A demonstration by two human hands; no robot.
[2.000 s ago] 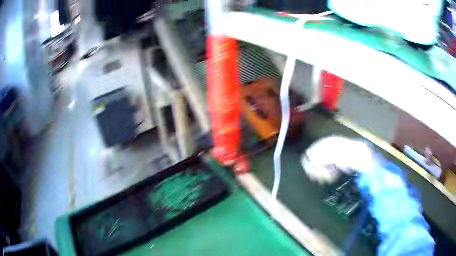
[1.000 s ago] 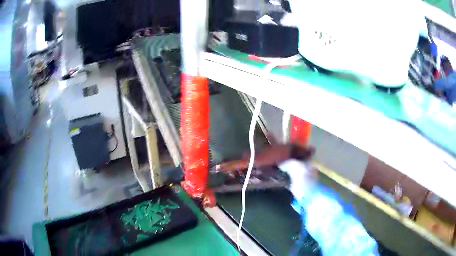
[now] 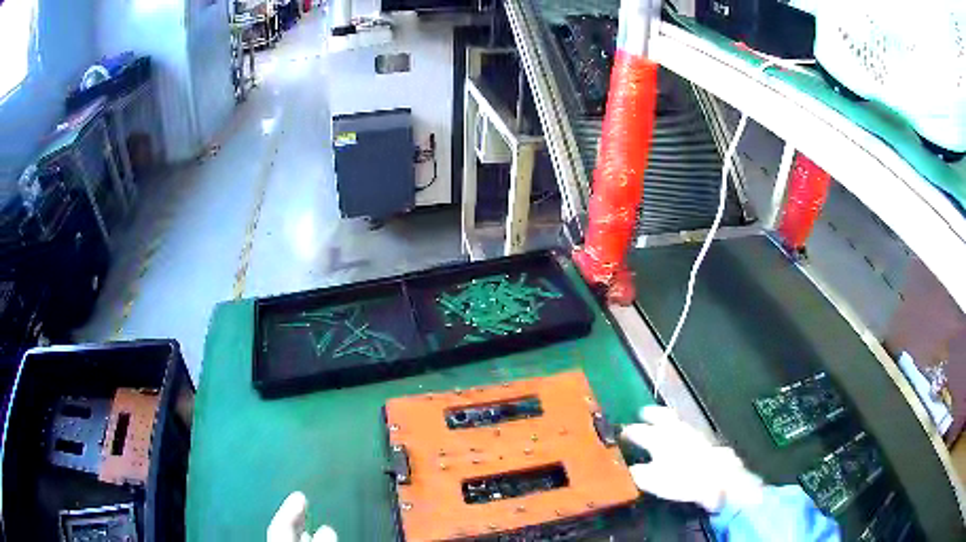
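A dark pallet with an orange cover plate [image 3: 498, 450] lies on the green bench mat in front of me. The cover has two slots that show dark parts beneath, and a dark latch on each side. My right hand [image 3: 683, 463], in a white glove, is at the pallet's right edge by the right latch; whether it grips the edge is unclear. My left hand [image 3: 300, 521], also gloved, is at the bottom edge, left of the pallet and apart from it. It is mostly cut off, with fingers apart and nothing seen in them.
A black two-compartment tray [image 3: 328, 376] with green strips lies beyond the pallet. A black tote [image 3: 175, 423] with plates stands at left. Green circuit boards [image 3: 800, 408] lie on the conveyor [image 3: 731, 318] at right. A red-wrapped post [image 3: 622, 159] and a hanging white cable [image 3: 701, 249] are nearby.
The view has swung left and down onto the bench. My right hand has moved from over the conveyor, where it held a reddish-brown plate-like thing, to the orange-covered pallet. My left hand has appeared.
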